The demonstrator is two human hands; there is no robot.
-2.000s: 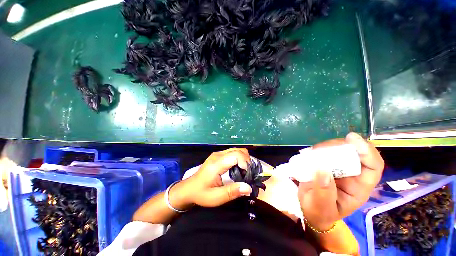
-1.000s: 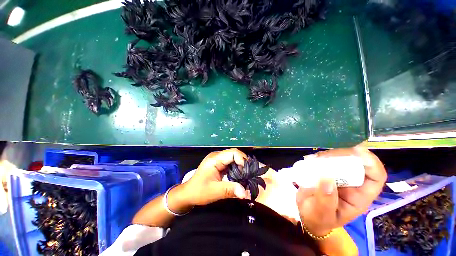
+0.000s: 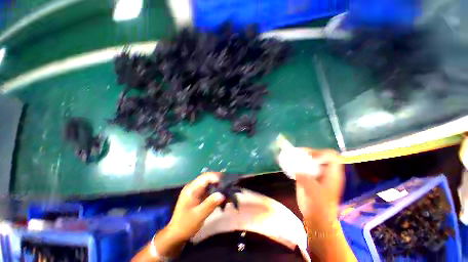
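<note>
My left hand (image 3: 196,207) pinches a black spiky piece (image 3: 226,190) between thumb and fingertips, just in front of the bench edge. My right hand (image 3: 323,181) grips a white glue bottle (image 3: 298,161), its yellow-tipped nozzle pointing up and left over the green bench surface. The bottle is apart from the held piece. A large heap of black spiky pieces (image 3: 192,77) lies on the green bench (image 3: 292,112). A small group of black pieces (image 3: 83,139) lies alone at the left. The view is blurred.
Blue bins stand below the bench at left (image 3: 110,235) and right (image 3: 359,217); the right one holds black and brown-gold pieces and bears a white label (image 3: 392,194). A clear divider (image 3: 328,102) crosses the bench at right. A blue bin (image 3: 267,14) is at the far side.
The view has tilted up and shifted, showing the far blue bin. My right hand has raised the bottle over the bench edge, nozzle now up. My left hand still holds the black piece.
</note>
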